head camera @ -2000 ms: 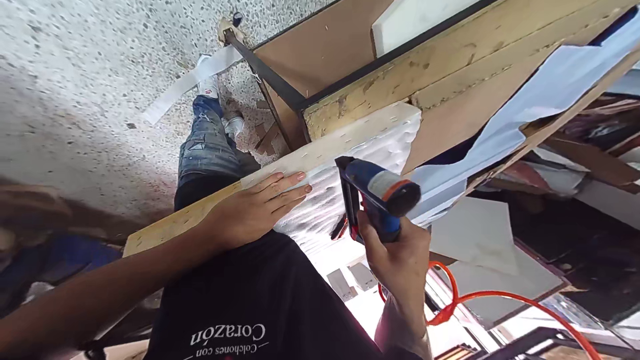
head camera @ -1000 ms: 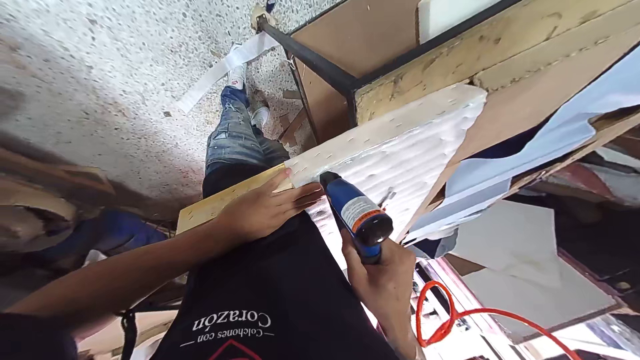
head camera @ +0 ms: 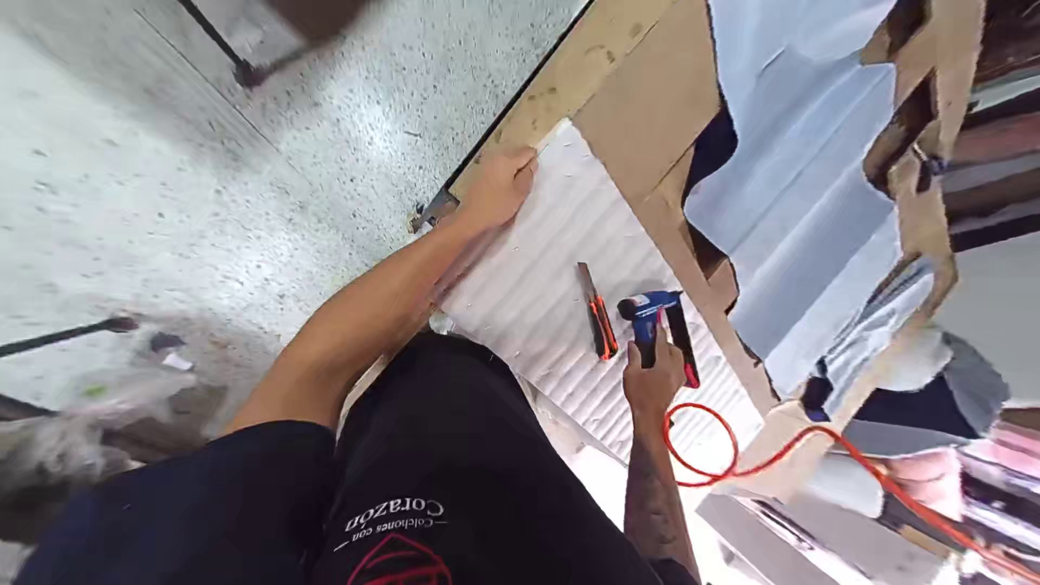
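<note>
My right hand [head camera: 654, 374] grips a blue pneumatic stapler [head camera: 660, 325] that rests on or just above a white quilted panel [head camera: 552, 236]. Its head points up, and a coiled orange air hose [head camera: 735, 474] lies near the wrist. Left of the stapler, a black and orange utility knife [head camera: 598, 313] lies on the quilted surface with its blade end away from me. At the panel's far left corner is my left hand [head camera: 508, 185], its fingers curled over the edge; whether it pinches the fabric cannot be told.
Wooden boards [head camera: 561, 89] run under and beyond the panel. To the right lies a loose pale blue-grey fabric sheet [head camera: 812, 179] over brown board. Speckled floor [head camera: 325, 146] stretches along the left, with plastic wrap [head camera: 89, 447] at lower left.
The stapler has moved from beside my left hand on the panel's long edge to the right part of the quilted face. My left hand is now at the far corner. The view has shifted strongly.
</note>
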